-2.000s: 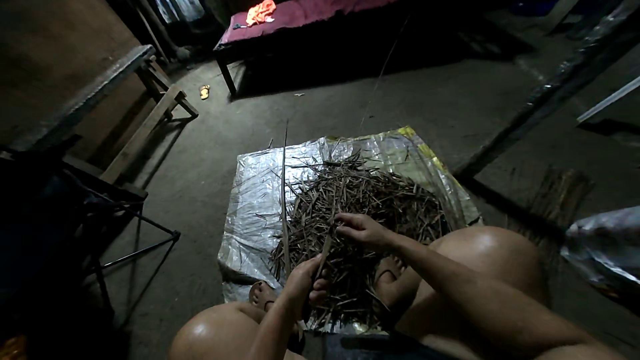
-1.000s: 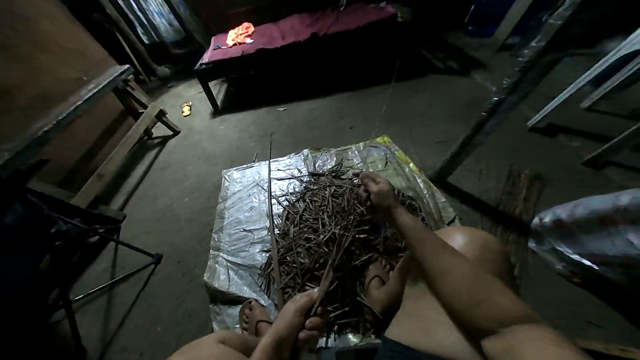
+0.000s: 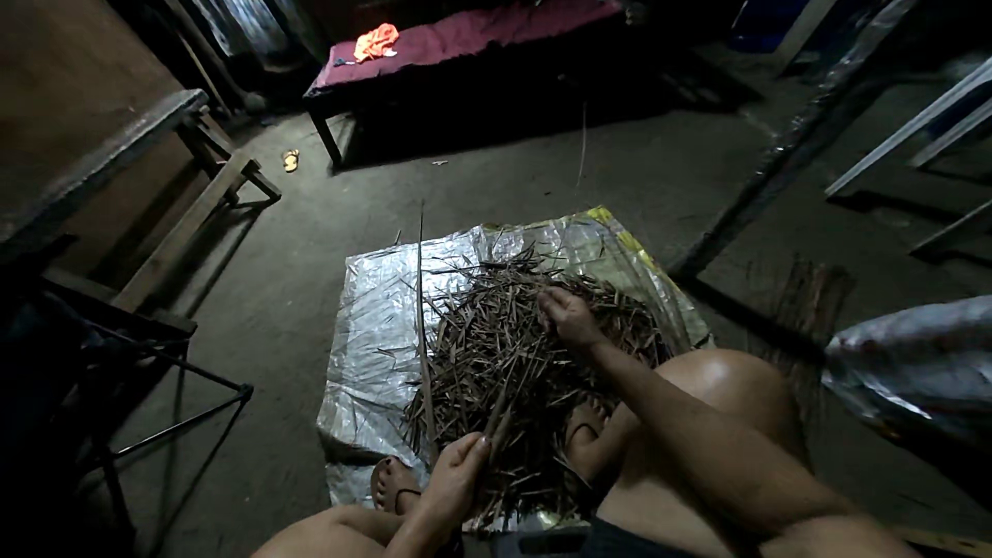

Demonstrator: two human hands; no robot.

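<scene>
A heap of dry brown leaf strips [image 3: 496, 341] lies on a shiny plastic sheet [image 3: 372, 310] between the person's feet. My left hand [image 3: 461, 469] is closed around a dry leaf strip [image 3: 502, 411] at the heap's near left side; the strip points up and away over the heap. Above the heap's upper right part is my right hand [image 3: 570, 314], its fingers pinched together; whether a piece is between them is too dark to tell. A long thin stalk [image 3: 422, 325] lies along the left side of the heap, reaching past the sheet's far edge.
A low bench with a maroon cover [image 3: 457, 39] holds an orange cloth [image 3: 377, 42]. At left are a wooden bench [image 3: 186, 232] and a metal folding frame [image 3: 186, 422]. A slanting post [image 3: 775, 167], a bundle of thin sticks [image 3: 814, 302] and a plastic-wrapped bulk [image 3: 914, 356] are at right.
My right hand moved from close to my left hand up to the far right part of the heap. My left hand remains low by the near left side, still on the strip.
</scene>
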